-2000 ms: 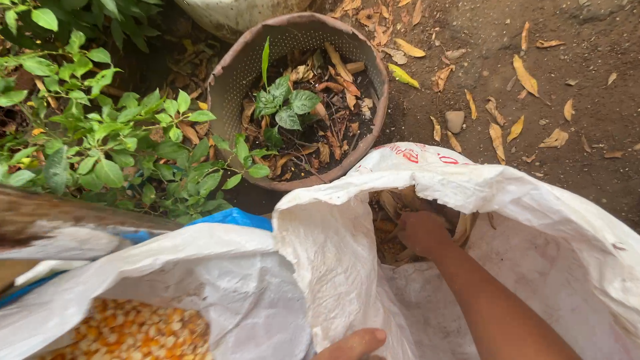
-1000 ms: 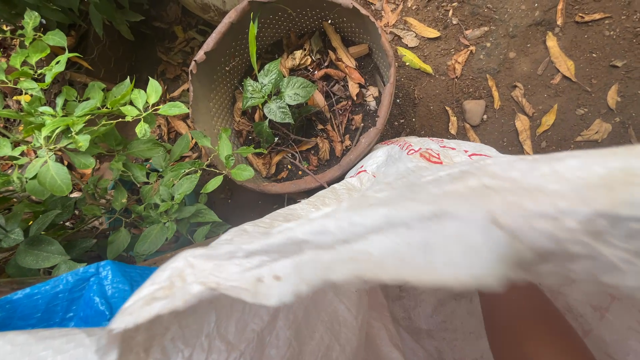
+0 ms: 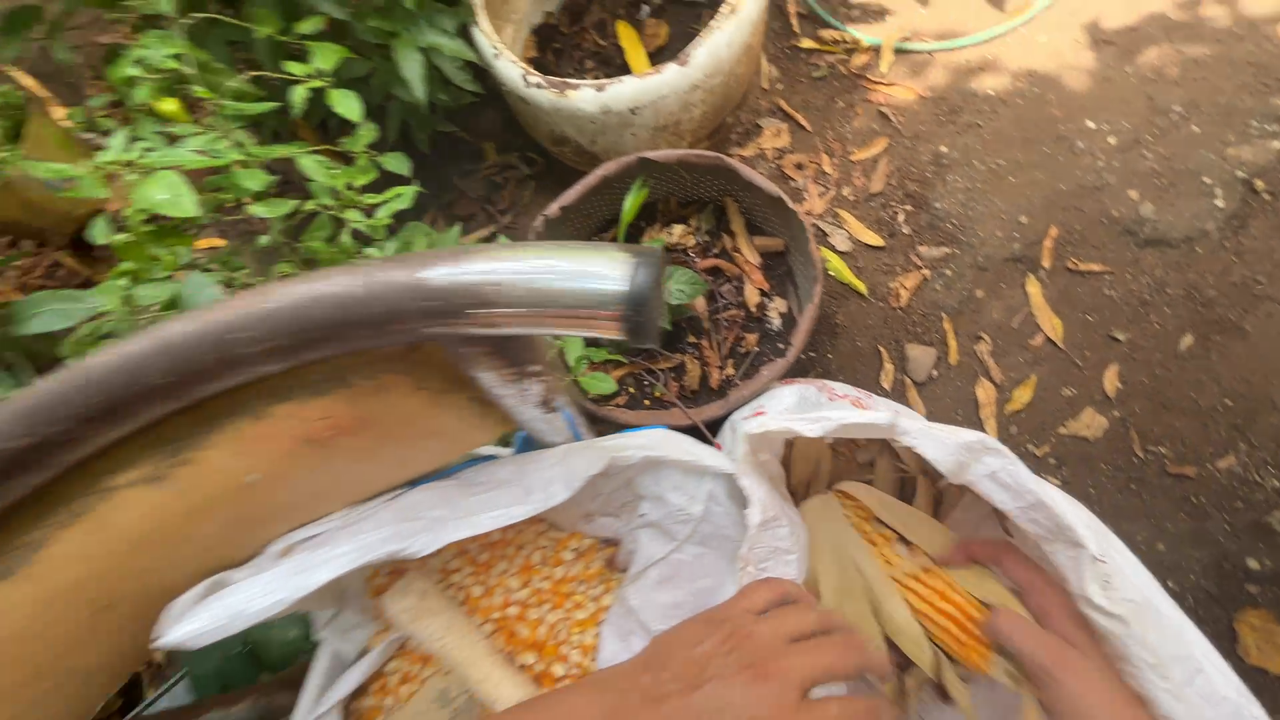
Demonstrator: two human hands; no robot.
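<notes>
An ear of dried corn [image 3: 925,590], its pale husk [image 3: 845,575] peeled partly back, lies at the mouth of the right white woven sack [image 3: 1100,540]. My right hand [image 3: 1050,640] grips the ear from the right, thumb and fingers around its side. My left hand [image 3: 740,655] is beside the husk on the left, blurred; whether its fingers hold the husk cannot be told. To the left, another white sack [image 3: 400,530] holds loose corn kernels [image 3: 530,590], with a bare cob [image 3: 455,640] on top.
A curved metal tube [image 3: 450,290] with a dark end crosses from the left above a tan surface [image 3: 250,450]. Beyond the sacks stand a brown perforated planter [image 3: 805,320] and a whitish pot [image 3: 640,115]. Green plants [image 3: 250,170] are at upper left, dry leaves on soil [image 3: 1130,280] at right.
My right hand, inside the right sack before, now grips a corn ear at its mouth. The sack's rim, raised across the view a second ago, is lower. The view has shifted, showing the metal tube.
</notes>
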